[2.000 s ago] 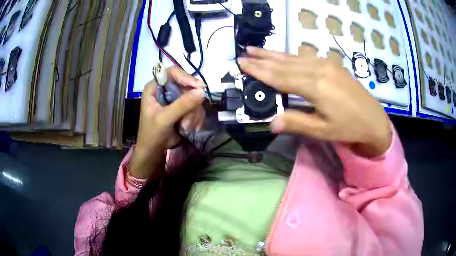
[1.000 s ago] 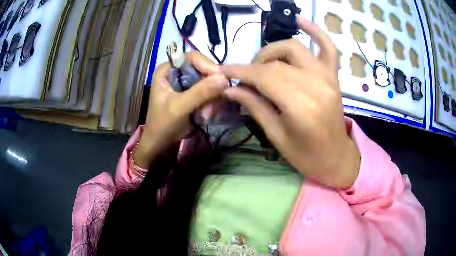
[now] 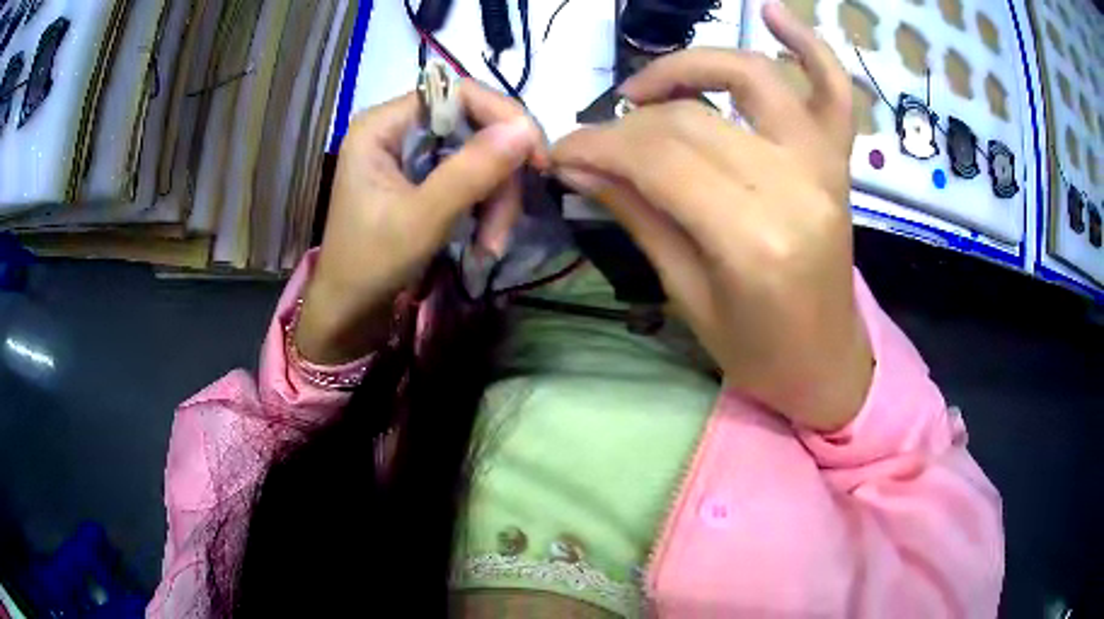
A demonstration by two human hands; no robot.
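Observation:
My left hand (image 3: pixel 418 200) is closed around a whitish test connector (image 3: pixel 440 102), which sticks up beyond its fingers; a grey part is partly hidden in the palm. My right hand (image 3: pixel 726 200) has thumb and forefinger pinched against the left fingertips, its other fingers spread. What is between the fingertips is too small and blurred to tell. The dark fixture base (image 3: pixel 624 252) shows below the right hand, mostly hidden by it. The black second mount (image 3: pixel 660 24) stands beyond the right hand at the top.
A white foam tray (image 3: pixel 896 200) with tan pockets lies right, holding several round units (image 3: pixel 964 146). Another tray (image 3: pixel 1071 121) is at the far right. Stacked foam trays (image 3: pixel 260 133) stand left, with units on top. Black cables (image 3: pixel 496 27) and red-black leads lie at the top.
My right hand has moved from beside the fixture's black disc to my left fingertips, and the hands stay together there. The disc is now hidden. The view has shifted.

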